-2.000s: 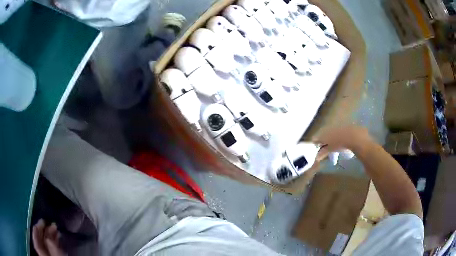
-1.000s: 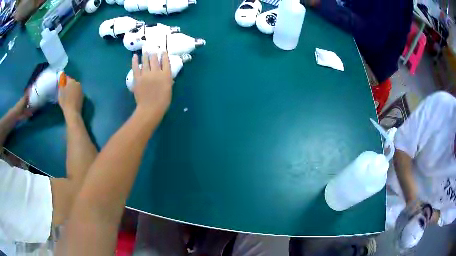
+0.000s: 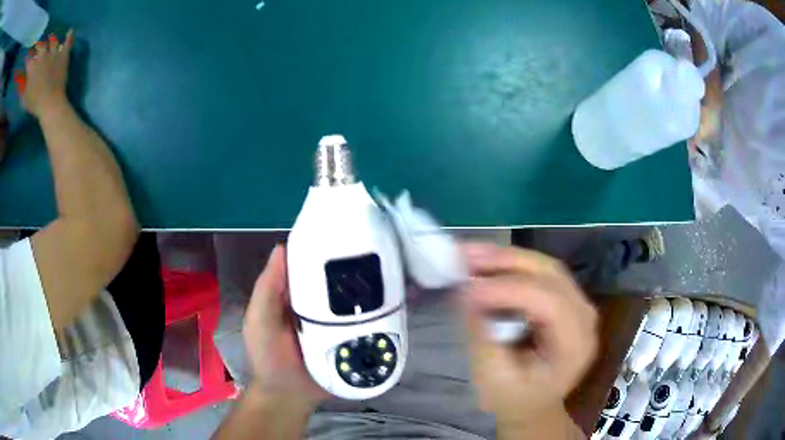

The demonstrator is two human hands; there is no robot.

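Note:
A white bulb camera [image 3: 349, 228] is held over my lap, screw base up and round lens head down, its two black lens areas facing me. My left hand [image 3: 277, 335] holds it from the left and behind; part of the hand is hidden by the camera. My right hand [image 3: 525, 322] is just right of the camera, blurred, holding a crumpled white wiping cloth [image 3: 426, 245] that reaches the camera's right side. A small white bit shows between the right fingers; I cannot tell if it is part of the cloth.
A wash bottle [image 3: 637, 112] stands on the green table [image 3: 344, 86] at right. A person's arm [image 3: 86, 180] rests at left, with another bottle [image 3: 23, 19] beyond. A red stool [image 3: 185, 344] is lower left. The carton [image 3: 744, 378] with camera rows is lower right. Another person sits at right.
One second ago a hand reached onto cameras on the table. Now the view has tilted down, and one camera is over my lap between my hands, with the cloth beside it.

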